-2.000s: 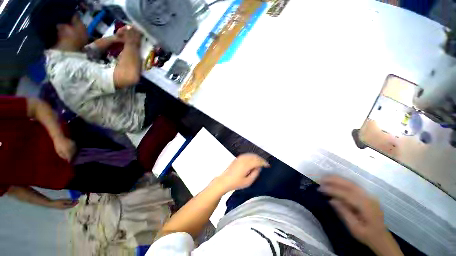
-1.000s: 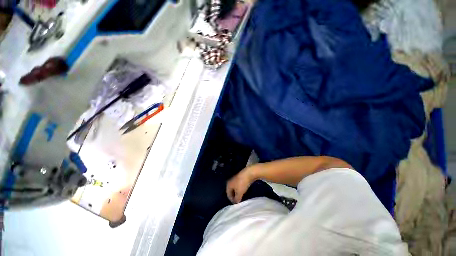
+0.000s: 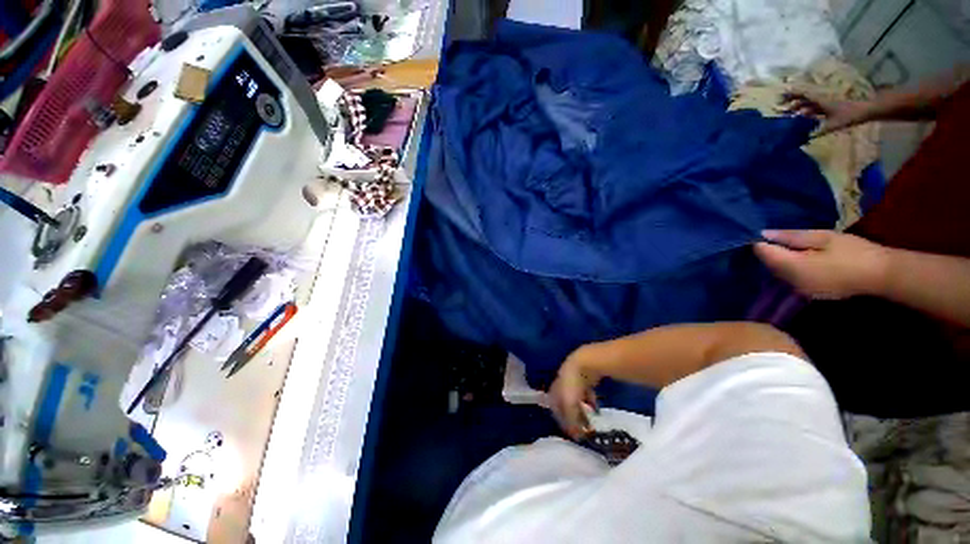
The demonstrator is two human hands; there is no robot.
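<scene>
A large dark blue cloth garment (image 3: 638, 170) lies heaped beside the table, to the right of its edge. Another person's hand pinches its hem at the right. My right hand (image 3: 574, 395) hangs low in front of the garment, by my white shirt, fingers bent downward near a small dark patterned item (image 3: 613, 444). Whether it holds anything cannot be told. My left hand is not in view.
The white sewing machine (image 3: 170, 159) stands on the table at left. Orange-and-blue snips (image 3: 262, 338), a black-handled tool (image 3: 236, 285) and a plastic bag (image 3: 197, 278) lie beside it. Checked scraps (image 3: 372, 193) lie near the table edge. A person in dark red (image 3: 917, 191) stands at right.
The view has swung from the table and neighbours to the garment side. A person has appeared at right, hands at the blue garment. My left hand has left the picture.
</scene>
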